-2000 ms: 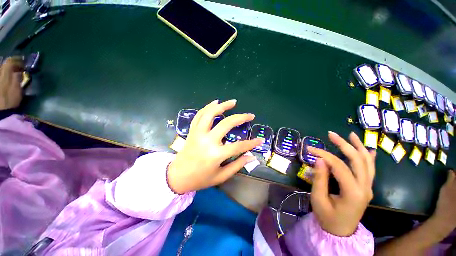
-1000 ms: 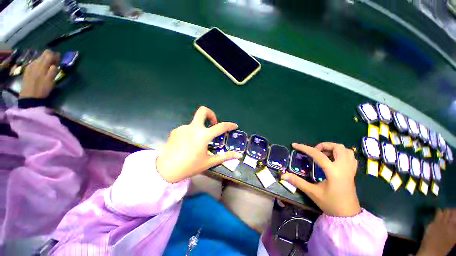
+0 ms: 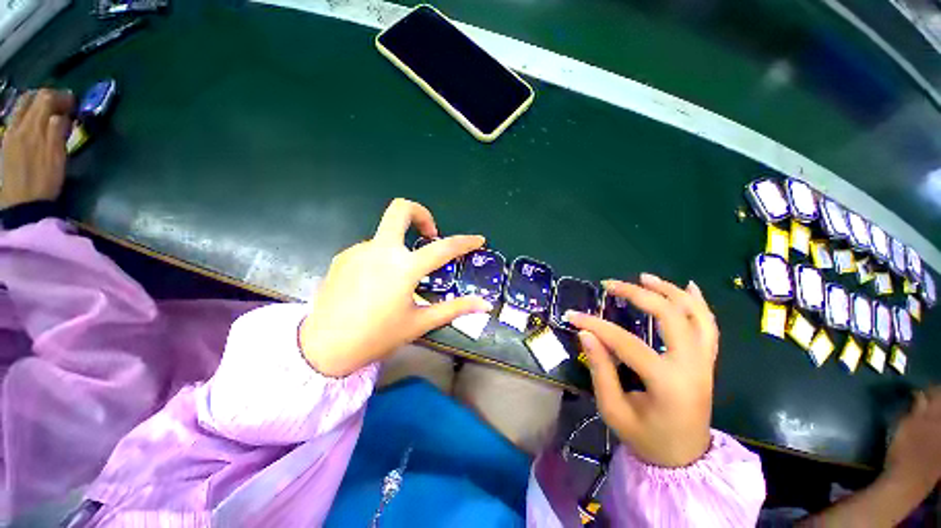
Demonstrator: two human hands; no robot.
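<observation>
Several strapless smartwatch units with dark, lit screens lie in a row at the bench's near edge, such as the middle one point(image 3: 530, 284). White batteries with yellow edges hang below them, one here point(image 3: 547, 349). My left hand point(image 3: 374, 299) has thumb and index finger at the bottom and top edges of a left-hand watch point(image 3: 482, 275) and partly covers the leftmost one. My right hand point(image 3: 660, 376) is over the right end, fingers spread, one fingertip at the lower edge of a dark-screened watch point(image 3: 576, 297). It partly hides the watches beneath.
A smartphone in a pale yellow case point(image 3: 456, 72) lies at the back of the green bench point(image 3: 258, 134), by a pale strip. Two rows of white-screened watches point(image 3: 774, 278) with batteries lie at right. A neighbour's hand point(image 3: 33, 144) is at left; another person's hand point(image 3: 918, 438) is at right.
My right hand has let go of a watch's top and bottom edges; its fingers have opened, and a fingertip has moved left to the neighbouring watch. My left hand keeps its grip. The view has shifted slightly.
</observation>
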